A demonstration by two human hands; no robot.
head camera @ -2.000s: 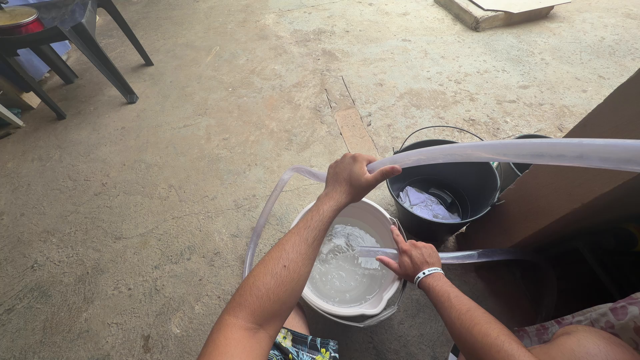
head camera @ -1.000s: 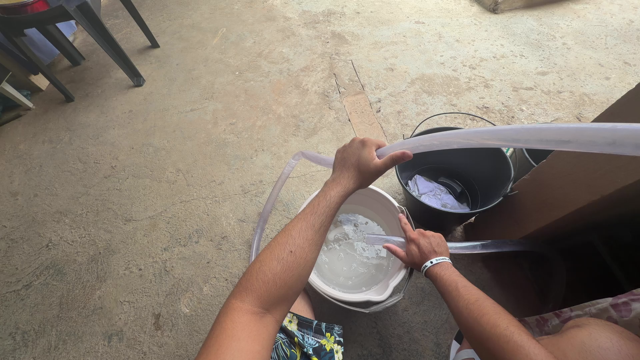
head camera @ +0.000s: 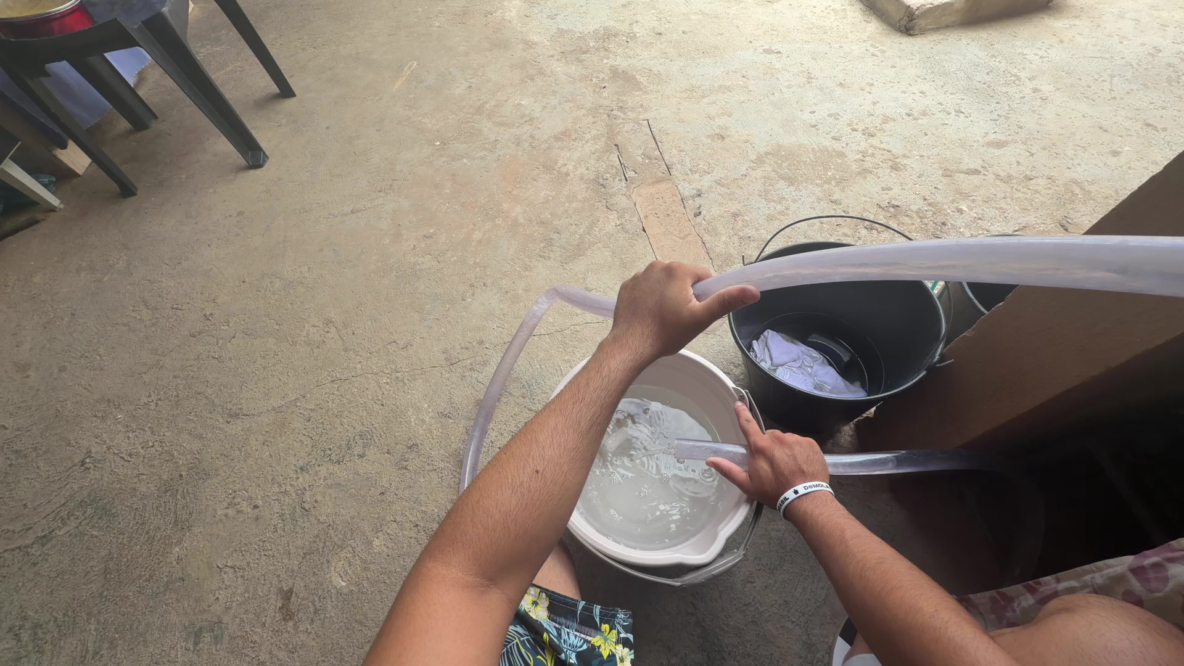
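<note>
My left hand [head camera: 668, 305] is closed around a clear plastic hose [head camera: 962, 261], whose upper stretch runs off to the right edge. Beyond that hand the hose loops down on the left, behind a white bucket [head camera: 714, 552]. My right hand [head camera: 775, 462] grips a hose end [head camera: 708, 450] over the bucket, with its index finger at the rim. Rippling, cloudy water [head camera: 652, 495] lies inside the bucket. From the right hand the hose continues into the dark area at the right.
Just past the white bucket stands a black bucket [head camera: 795, 403] with a white cloth [head camera: 803, 363] in it. A brown panel [head camera: 1045, 342] slopes along the right side. At the upper left are dark plastic chair legs [head camera: 199, 92]; a slab [head camera: 953, 11] lies at the top right.
Both hands keep their hold on the hose, at about the same places by the white bucket. Nothing has been let go. The view has shifted slightly.
</note>
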